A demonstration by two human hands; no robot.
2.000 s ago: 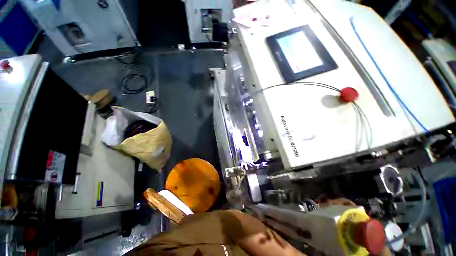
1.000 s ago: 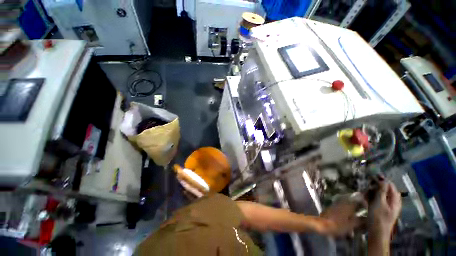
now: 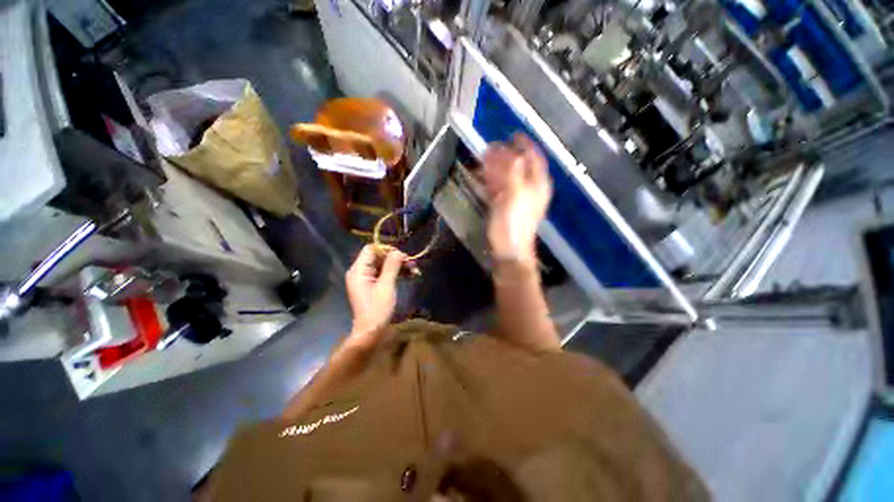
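Note:
My left hand (image 3: pixel 373 284) is in front of my body at the middle of the view, its thumb and fingers pinched on a thin yellowish cable (image 3: pixel 380 227). The cable curves up in a loop in front of the stool; a small dark end shows beside the fingertips. My right hand (image 3: pixel 518 191) is raised to the right of it, in front of the blue-tinted guard door. It is blurred, with fingers up and apart from the cable, and I cannot tell whether it holds anything.
An orange-brown wooden stool (image 3: pixel 365 132) with papers stands ahead. A tan woven sack (image 3: pixel 240 152) is on the floor to its left. The guard door (image 3: pixel 578 176) and machine tooling (image 3: pixel 627 88) are at the right. A red item (image 3: pixel 134 331) lies on the left machine.
The view has swung down and to the right. Both hands have moved away from the machine's emergency stop area and are now before my body. The yellowish cable now shows in my left hand.

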